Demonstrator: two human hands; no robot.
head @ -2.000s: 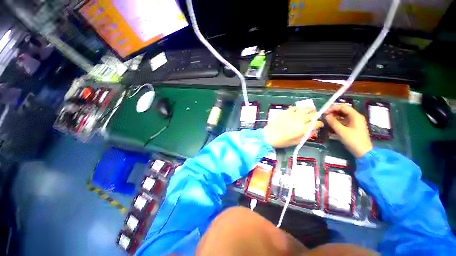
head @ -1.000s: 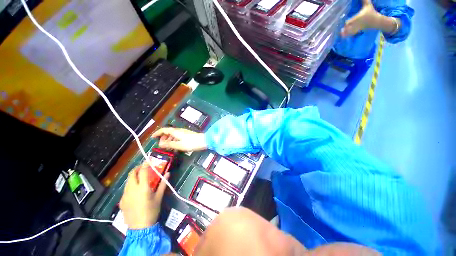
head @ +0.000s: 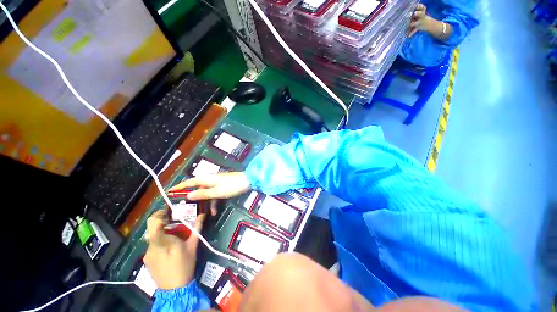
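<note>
My left hand (head: 171, 253) holds a red-edged device (head: 183, 216) with a white label on its face, above the clear blister tray (head: 262, 139). My right hand (head: 214, 186) reaches over the far part of that device, fingers outstretched at its red edge; whether it grips is unclear. A white cable (head: 131, 152) crosses in front of the device. More red-edged devices with white faces lie in the tray, at the back (head: 230, 145) and front (head: 259, 242). One device with an orange screen (head: 228, 295) lies at the lower edge, partly hidden.
A keyboard (head: 152, 137) and monitor (head: 85, 79) stand at left. A green-topped box (head: 87, 233) is beside them. A black mouse (head: 247, 92) and scanner (head: 296, 109) lie behind the tray. Stacked trays (head: 342, 55), a blue stool (head: 406, 91) and another person's arm (head: 436, 30) are at upper right.
The view has shifted slightly. The device in my left hand now shows a white label instead of its orange face. My right hand has moved over it. The other person's hand has moved to the tray stack.
</note>
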